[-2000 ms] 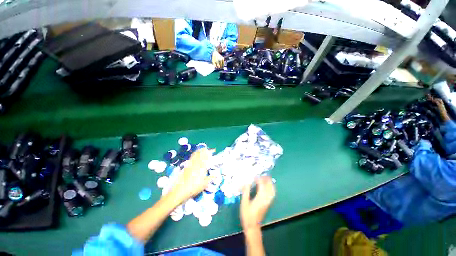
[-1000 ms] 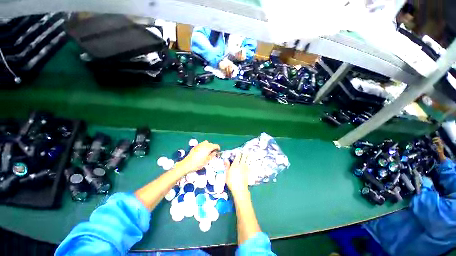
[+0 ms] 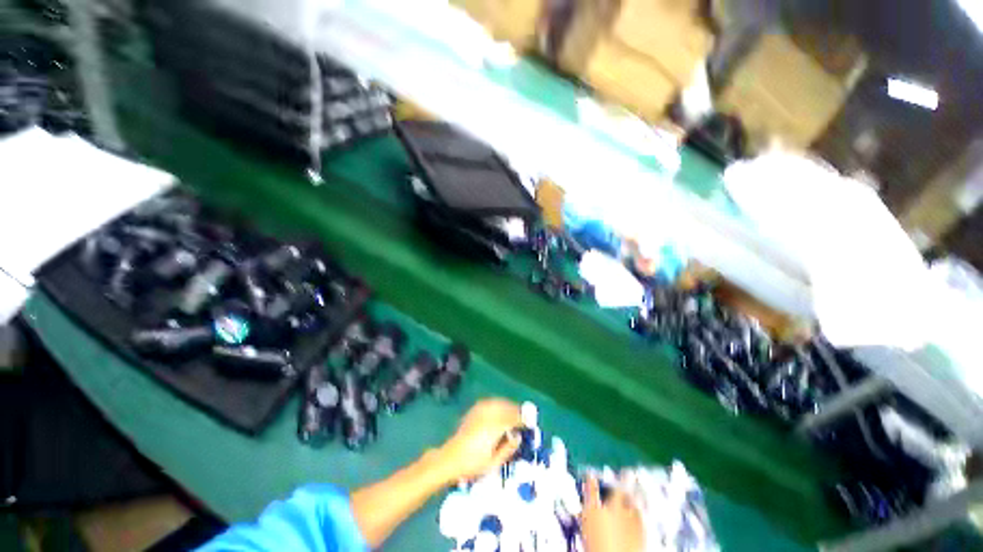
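Note:
White, blue and dark round discs lie in a loose heap on the green bench at the lower middle. The clear plastic bag of discs lies just right of the heap. My left hand is at the heap's upper left edge, fingers bent; blur hides whether it holds a disc. My right hand is between the heap and the bag, at the bag's left side, cut off by the bottom edge; its grip is unclear.
Black cylindrical units stand left of my left hand. More lie heaped on a black tray further left, beside a white sheet. A raised shelf crosses above, with cartons behind. A person's blue sleeve shows blurred across the bench.
The view has swung left and tilted, so the heap and bag now sit lower in the picture. My left hand stays at the heap, my right hand by the bag. The right-hand co-worker is out of view.

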